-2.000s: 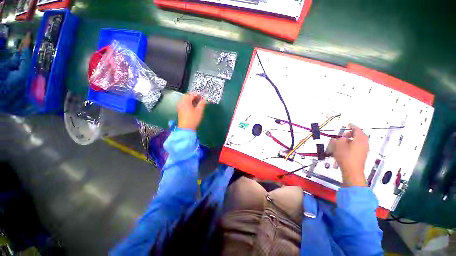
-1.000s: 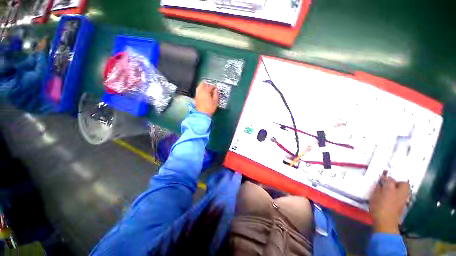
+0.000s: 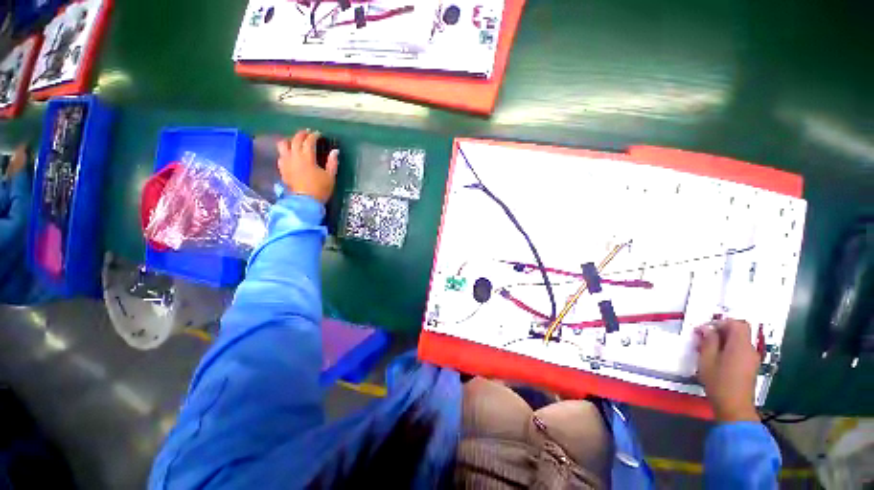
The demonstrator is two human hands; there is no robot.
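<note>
A white back panel [image 3: 585, 201] lies on an orange-red foam pad [image 3: 565, 381] in front of me. Red wires, a yellow-black wire [image 3: 586, 292] and a long black cable [image 3: 522, 230] cross it. My left hand [image 3: 309, 167] is on the dark insulation sheets [image 3: 271, 153], fingers spread and covering part of them; no lifted sheet shows. My right hand [image 3: 730, 364] is over the panel's lower right, fingers bent down; whether it holds something small cannot be told.
Two screw trays [image 3: 377, 218] lie right of the sheets. A blue tray [image 3: 199, 265] holds a plastic parts bag [image 3: 206, 206]. A long blue bin [image 3: 65, 196] stands farther left. Another panel [image 3: 374, 50] lies across the bench. Dark screwdrivers [image 3: 851, 287] rest at right. A person's sleeve [image 3: 14, 215] shows at far left.
My left hand has moved from the screw trays to the black sheets and spread its fingers. My right hand stays near the panel's lower right. The view has shifted.
</note>
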